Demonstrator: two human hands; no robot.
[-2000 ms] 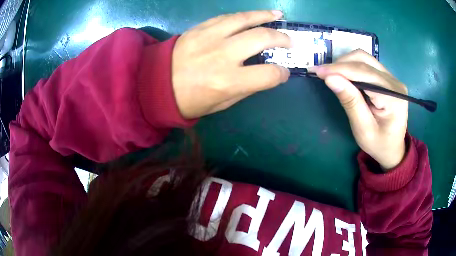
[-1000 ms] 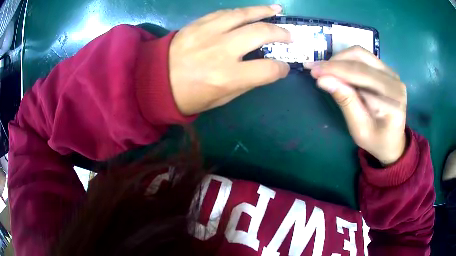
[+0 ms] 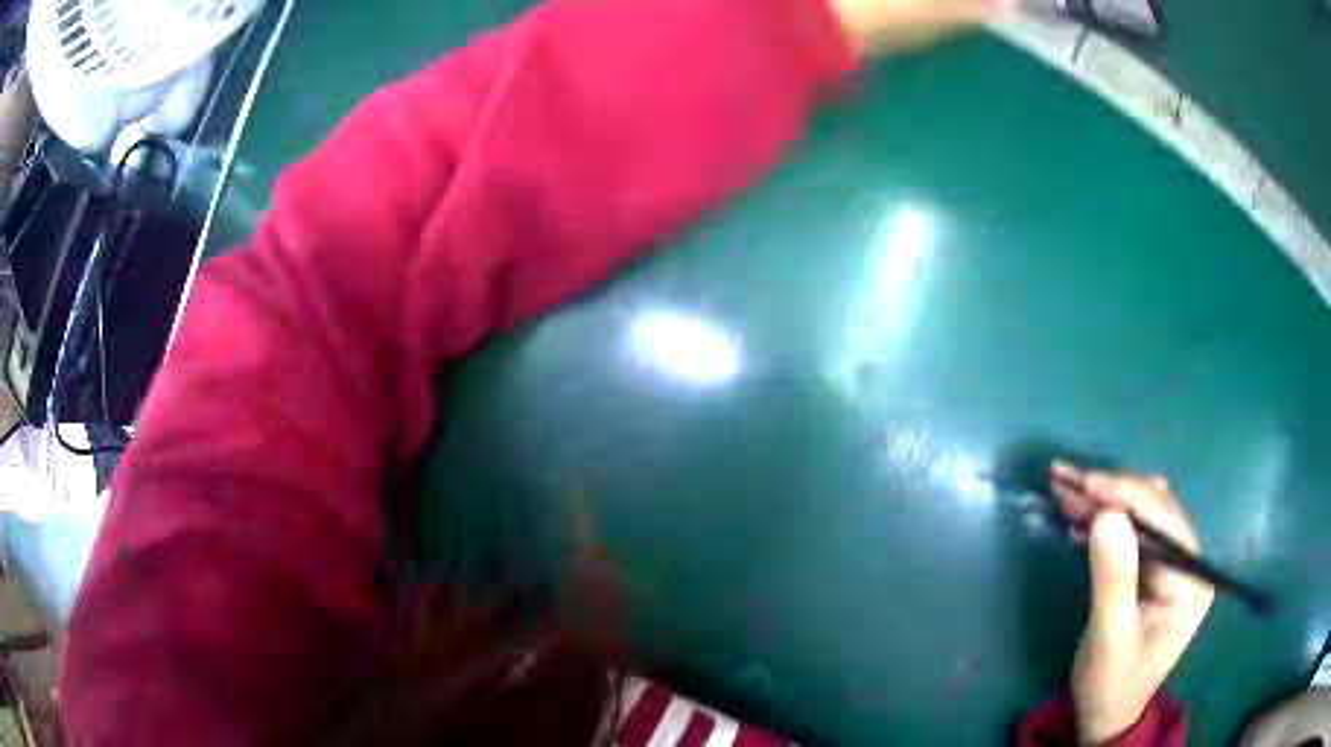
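My right hand (image 3: 1136,591) holds the dark tweezers (image 3: 1209,571) like a pen, low over the green table at the right. The tweezer tips point left and are blurred. My left arm stretches away to the top edge. My left hand (image 3: 912,21) is blurred and cut off there, so its fingers and any hold are hidden. A dark-edged, phone-like item (image 3: 1117,15) lies by it at the top edge, partly out of the picture.
The glossy green table (image 3: 818,540) fills the middle. A pale curved strip (image 3: 1168,110) crosses the far right. A white fan (image 3: 124,51) and dark cables (image 3: 102,263) are at the far left. Part of something pale (image 3: 1292,725) shows at the lower right edge.
The view has shifted. My left hand has left the phone's former place and reaches far forward. My right hand is apart from it, low at the right. The opened phone no longer shows between my hands.
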